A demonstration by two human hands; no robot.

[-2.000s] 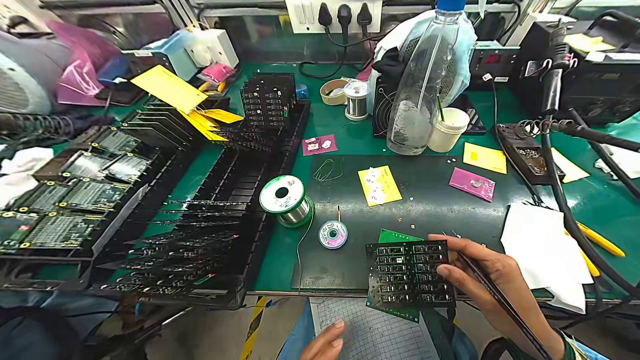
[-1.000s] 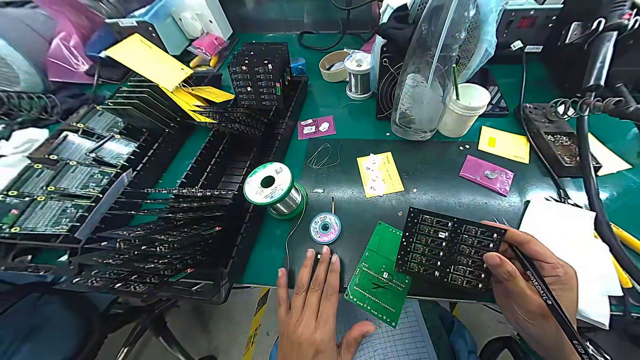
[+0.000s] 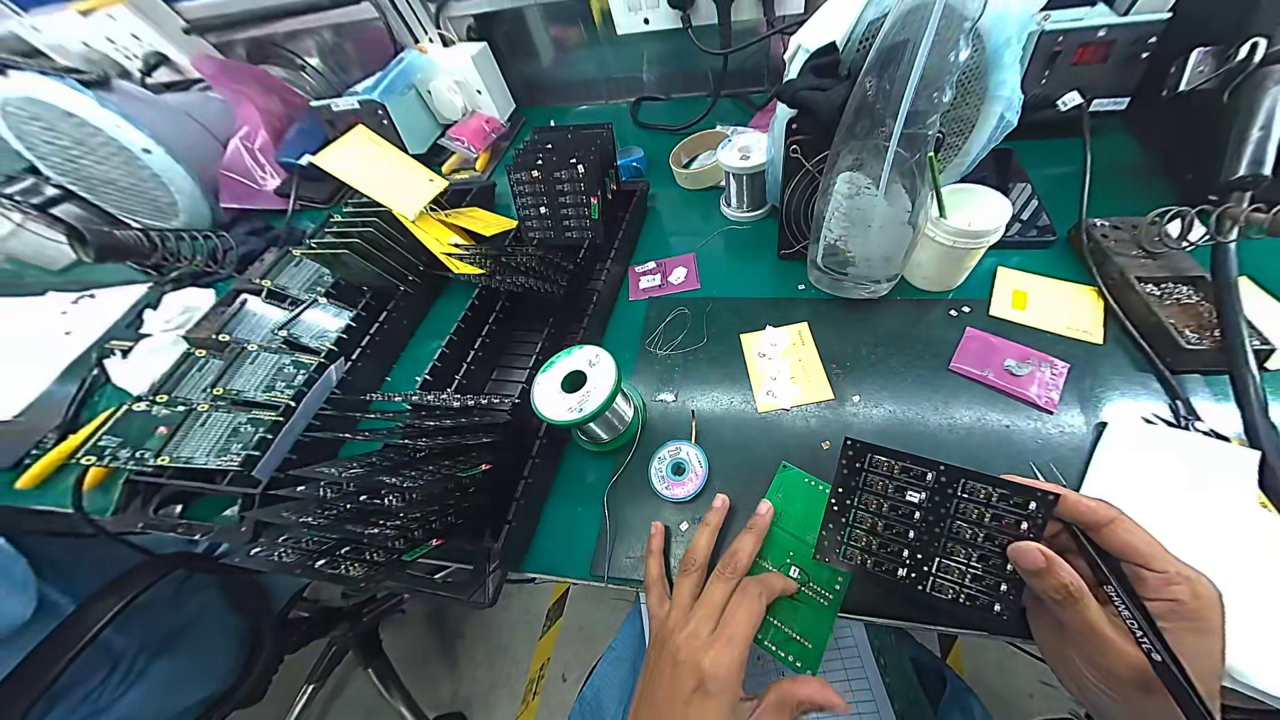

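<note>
My right hand (image 3: 1120, 590) holds a black printed circuit board (image 3: 935, 530) by its right edge, with black tweezers (image 3: 1130, 610) also in its grip, their tips pointing up and left. The black board overlaps a green circuit board (image 3: 800, 570) that lies at the front edge of the bench mat. My left hand (image 3: 710, 610) is spread, its fingers apart; one finger reaches over the green board, and whether it presses on it I cannot tell. Just beyond the fingertips lie a small spool of desoldering braid (image 3: 679, 470) and a green-rimmed solder wire spool (image 3: 590, 397).
Black racks (image 3: 520, 480) of upright boards fill the left side. At the back stand a plastic bottle (image 3: 870, 220), a white tub (image 3: 958, 235) and another solder spool (image 3: 744, 175). Yellow (image 3: 787, 366) and pink (image 3: 1010, 368) packets lie on the mat. Cables and white paper (image 3: 1180, 530) are at right.
My left hand has come up from the bench's front edge and now reaches over the green board. The green board, earlier beneath the black one, shows more to its left. My right hand keeps the black board and tweezers.
</note>
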